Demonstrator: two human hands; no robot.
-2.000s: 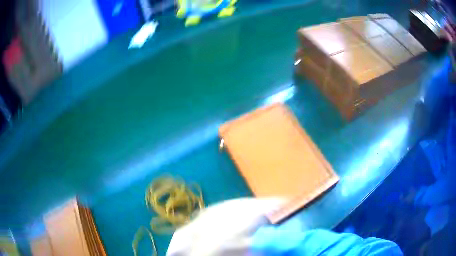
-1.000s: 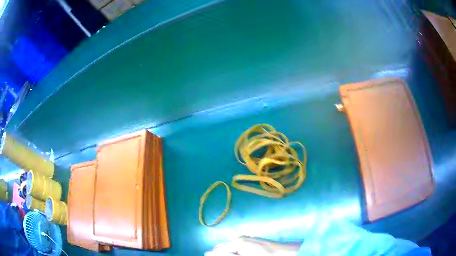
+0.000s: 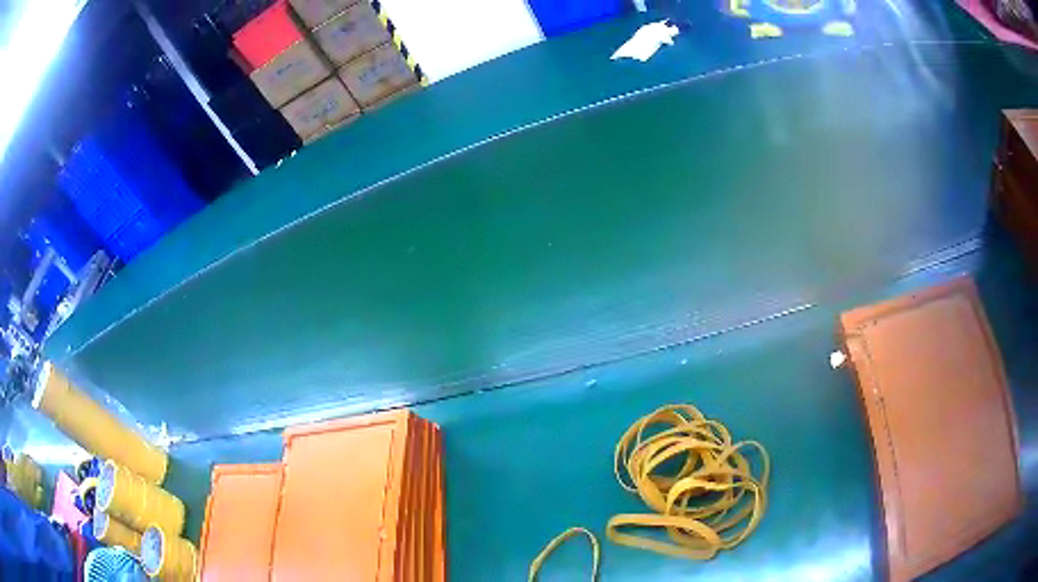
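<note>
No hand shows in the picture. A flat orange-brown panel (image 3: 939, 426) with a stitched-looking border lies at the right of the green bench (image 3: 546, 227), a small pale fitting at its upper left corner. A tangled pile of tan-yellow rubber bands (image 3: 694, 483) lies left of it. A single rubber band (image 3: 567, 548) lies apart, cut off by the bottom edge. A stack of orange-brown panels (image 3: 342, 500) stands further left, its layered edges facing right, its lower end out of the picture.
Yellow rolls (image 3: 142, 506) and part of a light blue fan (image 3: 114, 565) are at the lower left. A brown block (image 3: 1019, 182) is cut off at the right edge. A white scrap (image 3: 645, 41) lies on the far side. Cartons (image 3: 342, 57) and blue bins (image 3: 131, 188) stand behind.
The hand and blue sleeve seen at the bottom a second ago are out of the picture. The view has shifted, so the bench items appear lower and the far side shows more.
</note>
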